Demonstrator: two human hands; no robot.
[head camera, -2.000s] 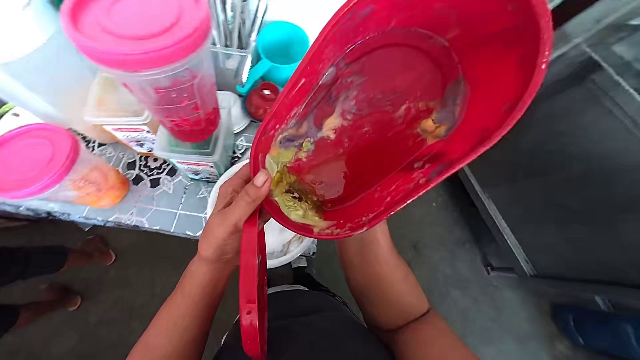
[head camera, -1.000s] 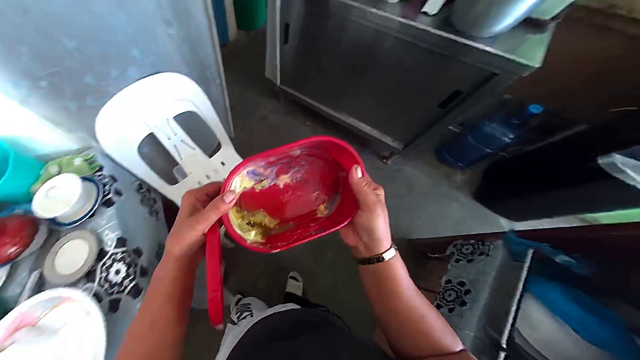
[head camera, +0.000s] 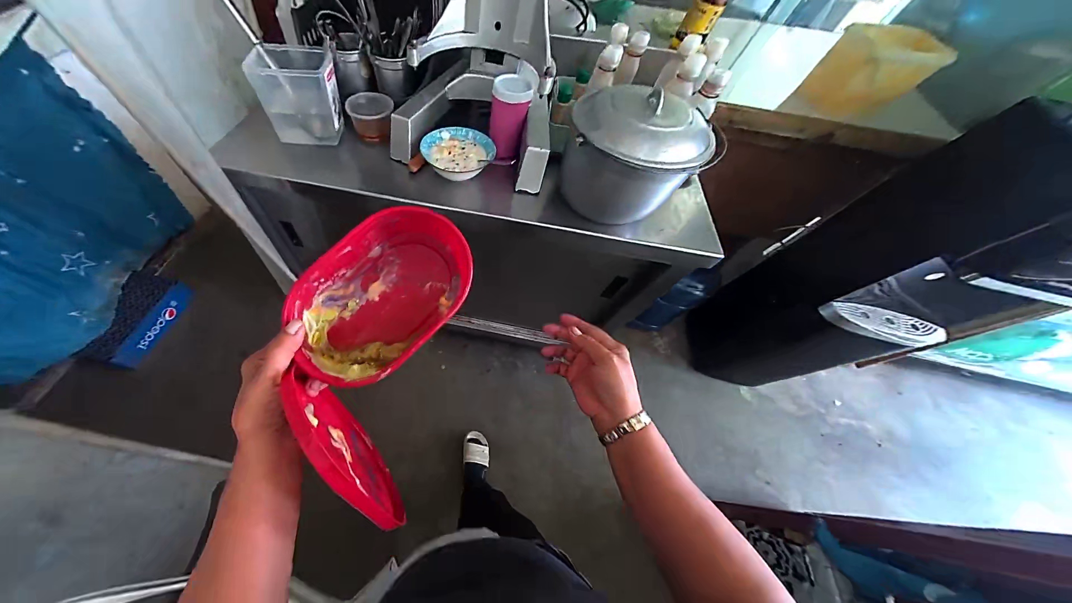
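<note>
My left hand (head camera: 270, 387) grips the near left rim of a red plastic tub (head camera: 402, 285), tilted so its inside shows, with yellow-green residue smeared along the wall and bottom. The same hand holds a red lid (head camera: 343, 452), which hangs below the tub with some residue on it. To the right of the tub, my right hand (head camera: 593, 364) is in the air with its fingers apart and holds nothing. It wears a metal-band watch (head camera: 625, 427) at the wrist.
Ahead stands a steel cabinet (head camera: 502, 215) bearing a lidded aluminium pot (head camera: 620, 176), a blue-rimmed bowl of food (head camera: 458, 154), a pink tumbler (head camera: 509, 117) and a clear bin (head camera: 297, 96). A black appliance (head camera: 879, 243) is at right, a blue curtain (head camera: 75, 226) at left.
My right hand has let go of the tub and moved away to the right. The lid now hangs with its broad face showing. The view has turned to the steel cabinet.
</note>
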